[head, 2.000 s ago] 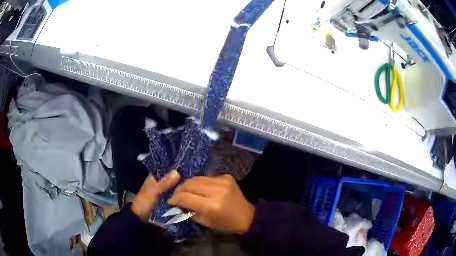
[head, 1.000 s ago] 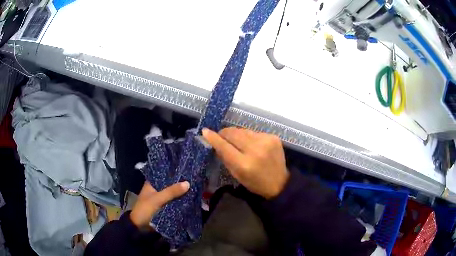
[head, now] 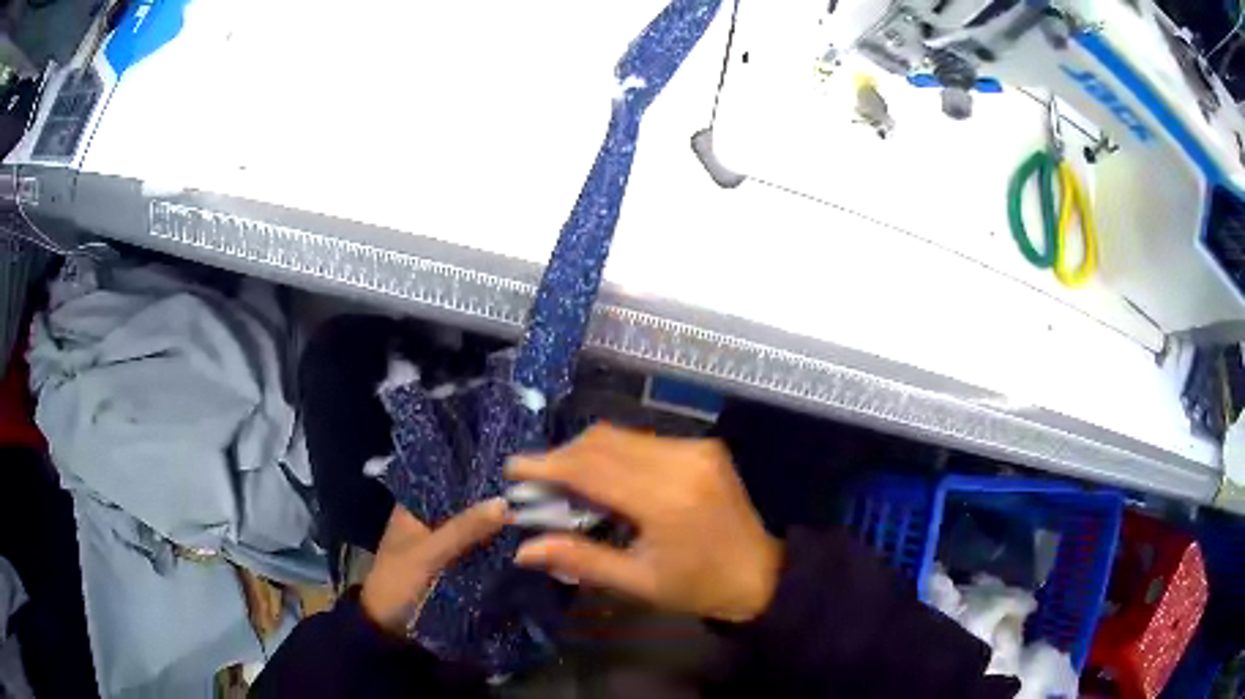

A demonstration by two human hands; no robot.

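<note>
My left hand [head: 426,553] is closed on a fanned bundle of navy tweed strips [head: 458,458] held over my lap, thumb on top. My right hand [head: 669,526] holds small silver thread snips [head: 553,509] over the bundle's right side, by my left thumb tip. The snips are blurred, so their blades are hard to tell. Chained tweed strips [head: 580,260] run from the bundle up over the table's front edge and across the table. White tufts show at the strip ends and joins.
The white sewing machine [head: 1120,109] stands at the upper right, with green and yellow scissors [head: 1055,219] beside it. An edge ruler [head: 369,260] lines the table front. Grey cloth [head: 171,410] hangs below left. A blue basket [head: 942,560] with white scraps and a red basket are below right.
My right hand has moved down from the chained strip to the bundle, and the snips now show in its fingers. My left hand stays on the bundle. The view has shifted slightly.
</note>
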